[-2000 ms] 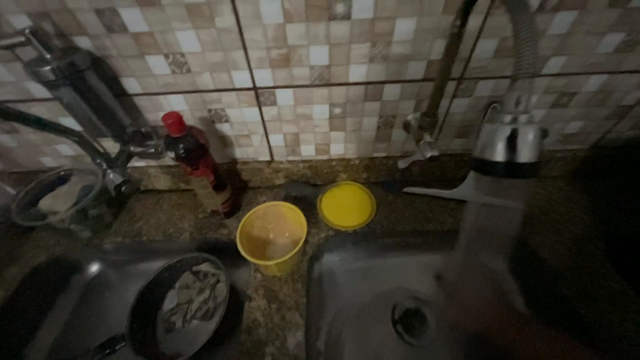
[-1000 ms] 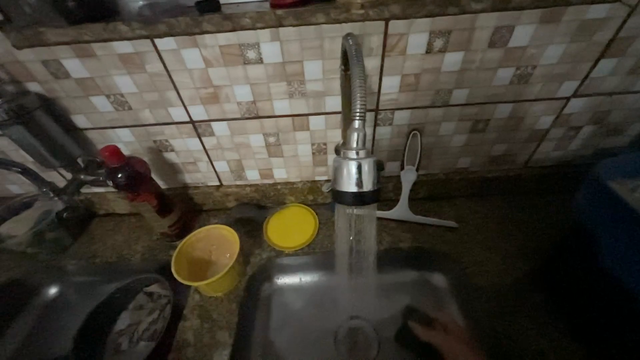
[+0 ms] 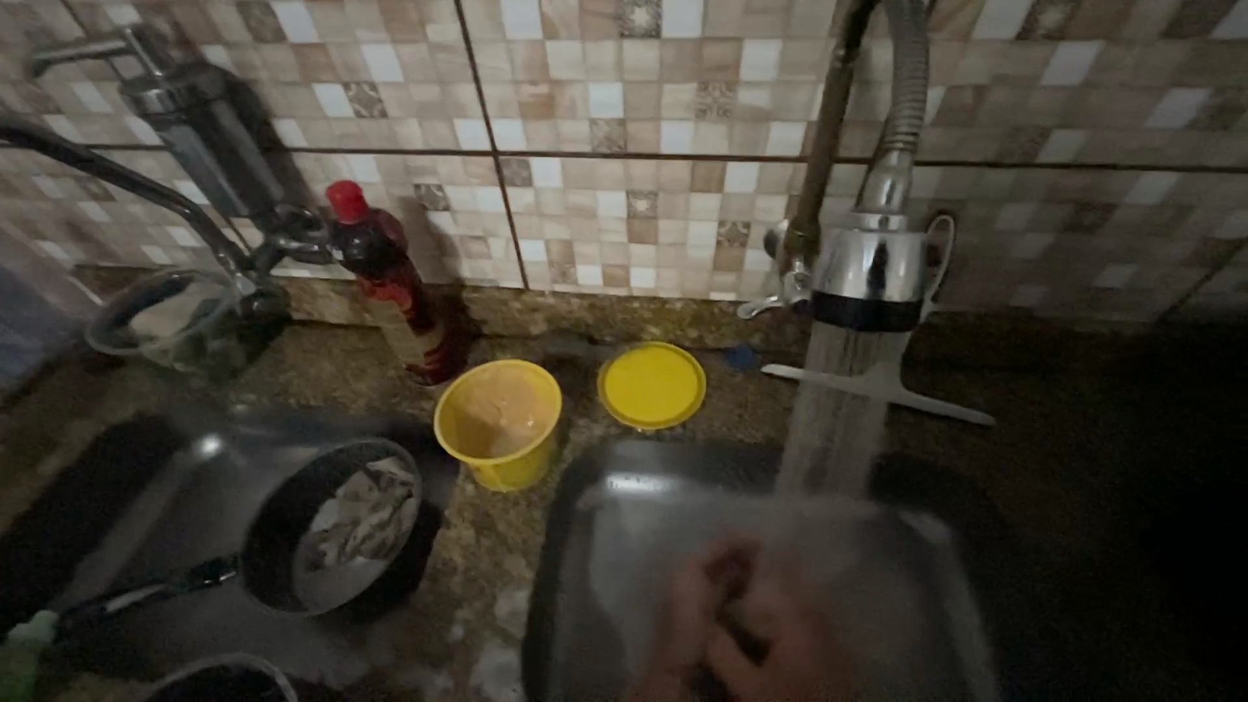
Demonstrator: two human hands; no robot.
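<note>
My left hand (image 3: 678,624) and my right hand (image 3: 780,614) are close together over the right steel sink basin (image 3: 604,546), both motion-blurred. Something dark shows between them; whether either hand grips it is not clear. Behind them, water pours from the chrome spray head of a faucet (image 3: 871,263). A yellow plastic tub (image 3: 512,473) with a tan substance inside stands on the counter between the basins, and a round yellow lid (image 3: 651,385) lies to its right.
In the left basin (image 3: 210,448) rests a frying pan (image 3: 268,536) with crumpled pale material. Behind are a red-capped bottle (image 3: 395,292), a clear bowl (image 3: 117,331) and a second faucet (image 3: 127,175). A squeegee (image 3: 941,407) lies behind the running water.
Only one hand, near a dark object low in the basin, showed a second ago; now both hands are together there. The view has swung right, then back left.
</note>
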